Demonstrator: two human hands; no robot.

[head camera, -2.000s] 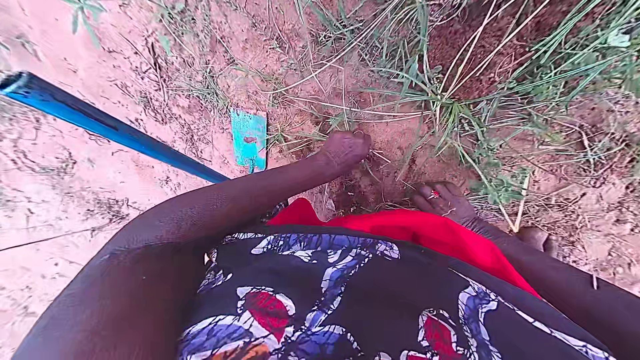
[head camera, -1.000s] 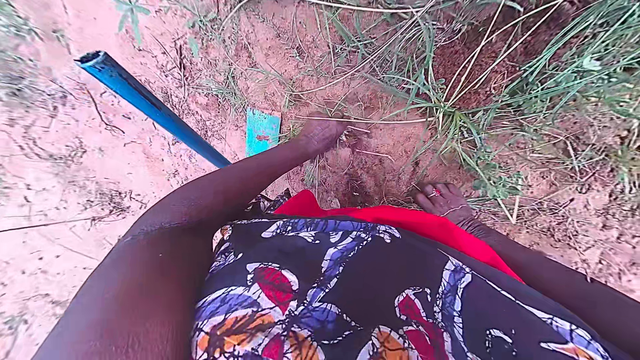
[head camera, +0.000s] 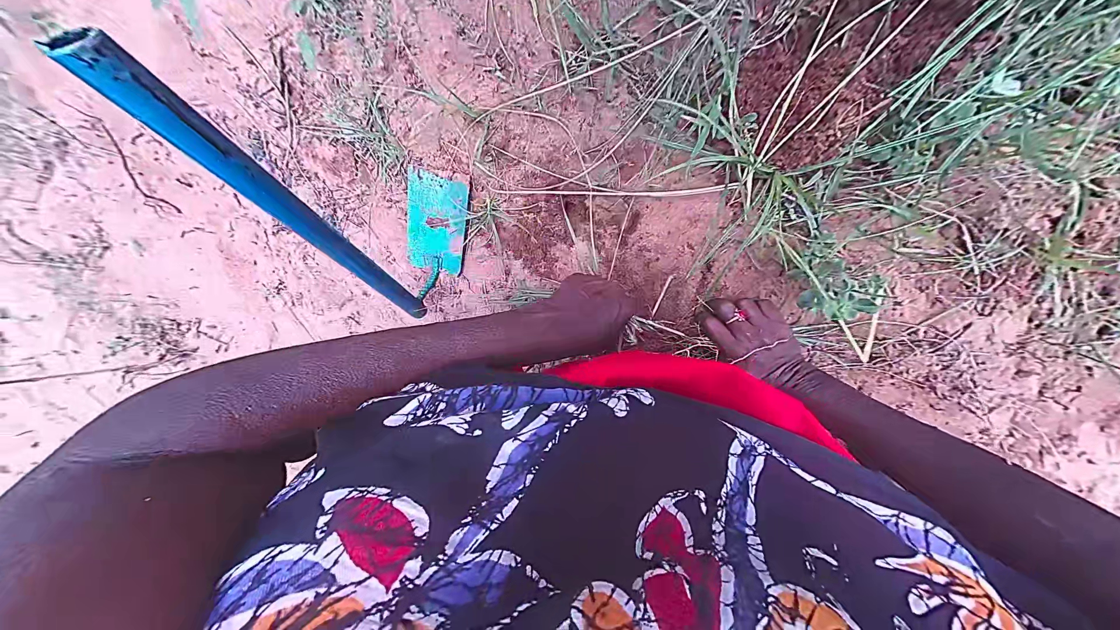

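Note:
My left hand (head camera: 591,315) is a fist low over the reddish soil, closed on thin grass stems (head camera: 652,331) whose ends show at its right side. Close by on the right, my right hand (head camera: 754,334) has bent fingers at the ground, with a red ring on one; whether it holds anything cannot be told. Grass blades show beside its wrist. Left of both hands lies a hoe with a turquoise metal blade (head camera: 437,219) and a blue handle (head camera: 236,175) slanting to the upper left; my forearm is just below the handle's lower end.
Long green grass (head camera: 787,166) grows at the upper right, with a small leafy plant (head camera: 842,293) beside my right hand. Dry stalks and twigs lie on the sandy soil (head camera: 175,271). A red cloth (head camera: 691,376) and patterned dark clothing (head camera: 612,490) cover my lap.
Since a second ago my left hand has moved toward my body and to the right, closer to my right hand. My right hand remains low at the ground in nearly the same place.

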